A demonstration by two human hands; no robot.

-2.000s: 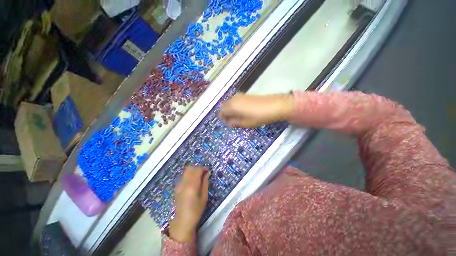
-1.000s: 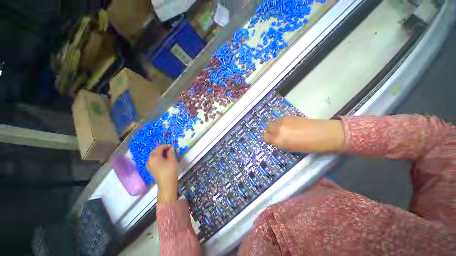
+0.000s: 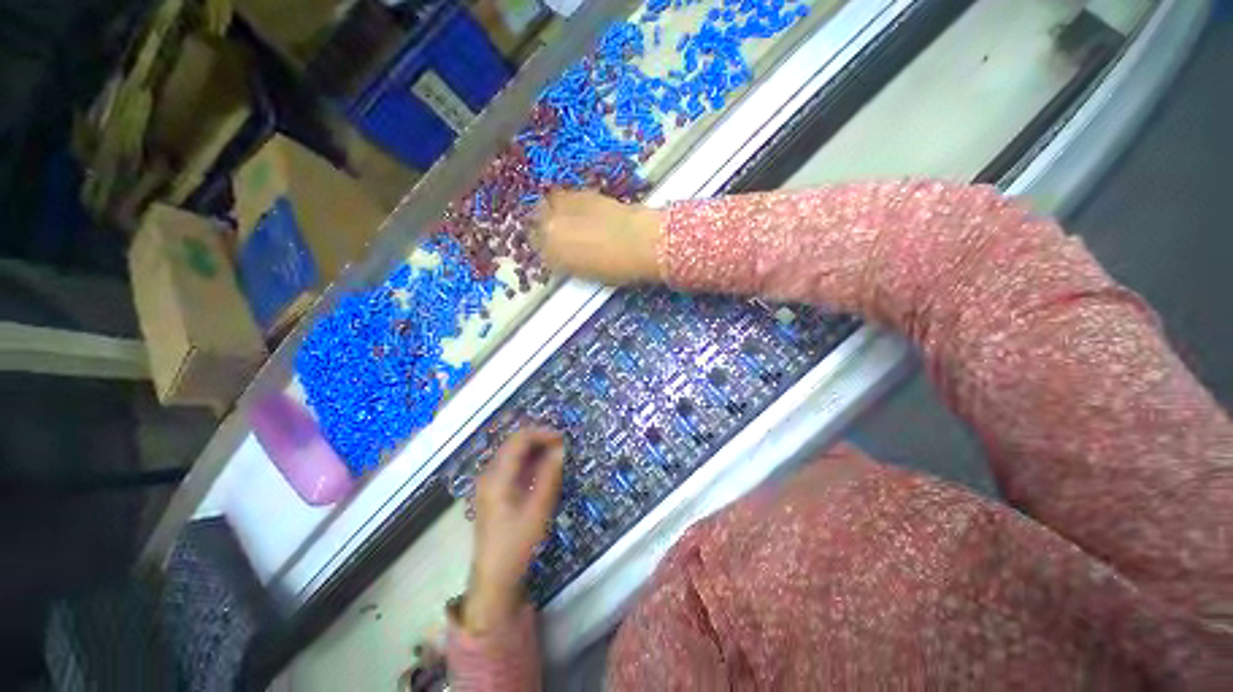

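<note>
The circuit board panel (image 3: 676, 385) lies between the rails in front of me, with rows of small parts on it. My left hand (image 3: 521, 493) is over the panel's left part, fingers bent together; what it holds, if anything, is too small to tell. My right hand (image 3: 588, 237) reaches across the rail to the brown-red components (image 3: 494, 223) on the parts tray; its fingertips are at the pile and blurred. Blue components (image 3: 372, 372) lie heaped left of the brown-red pile, and more blue components (image 3: 595, 115) lie beyond it.
A pink-purple bin (image 3: 300, 453) stands at the tray's left end. White conveyor rails (image 3: 446, 406) run diagonally along both sides of the panel. Cardboard cartons (image 3: 196, 304) and a blue crate (image 3: 433, 88) are behind the tray. A dark textured object (image 3: 223, 608) is at the lower left.
My left hand has moved from the near blue pile back over the panel. My right hand has moved from above the panel to the brown-red pile. The camera view has shifted.
</note>
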